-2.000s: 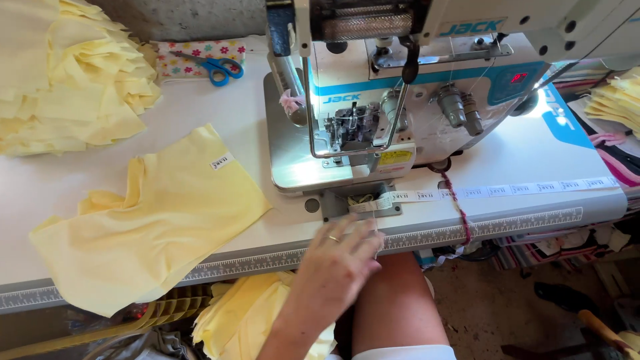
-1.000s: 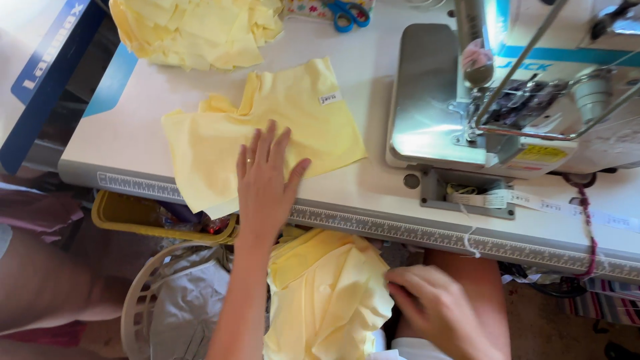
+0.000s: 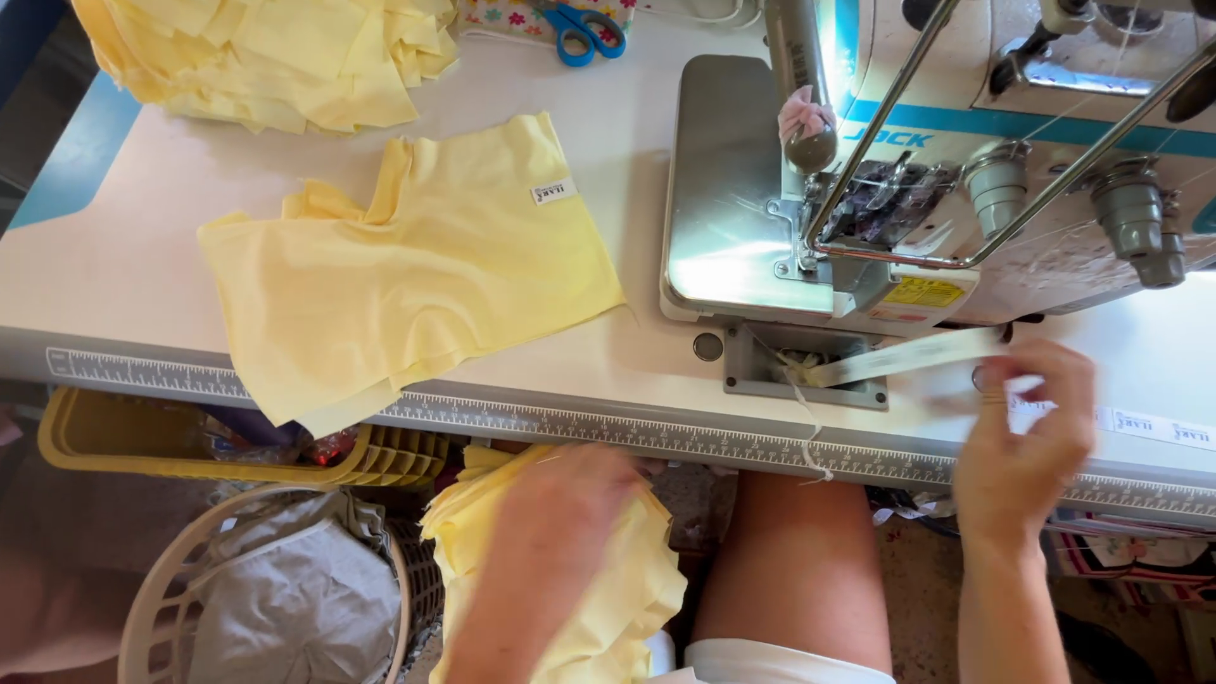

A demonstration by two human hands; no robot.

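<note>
My right hand (image 3: 1031, 427) pinches a white label ribbon (image 3: 912, 353) at the table's front edge, to the right of the recessed tray (image 3: 807, 366); the ribbon runs from the tray to my fingers and more of it lies beyond. My left hand (image 3: 570, 513), blurred, is over the pile of yellow fabric pieces (image 3: 617, 608) on my lap; whether it grips one cannot be told. A yellow fabric piece (image 3: 427, 256) with a sewn-on white label (image 3: 554, 192) lies flat on the sewing table, left of the Jack overlock machine (image 3: 750, 190).
A heap of yellow pieces (image 3: 275, 57) and blue-handled scissors (image 3: 584, 33) on flowered cloth are at the back. A ruler strip (image 3: 570, 423) runs along the front edge. Below at left are a yellow basket (image 3: 114, 456) and a round basket (image 3: 152, 579) holding grey cloth. A person's leg shows at far left.
My left hand has left the labelled yellow piece on the table and moved down to the lap pile. My right hand has moved from beside that pile up to the ribbon.
</note>
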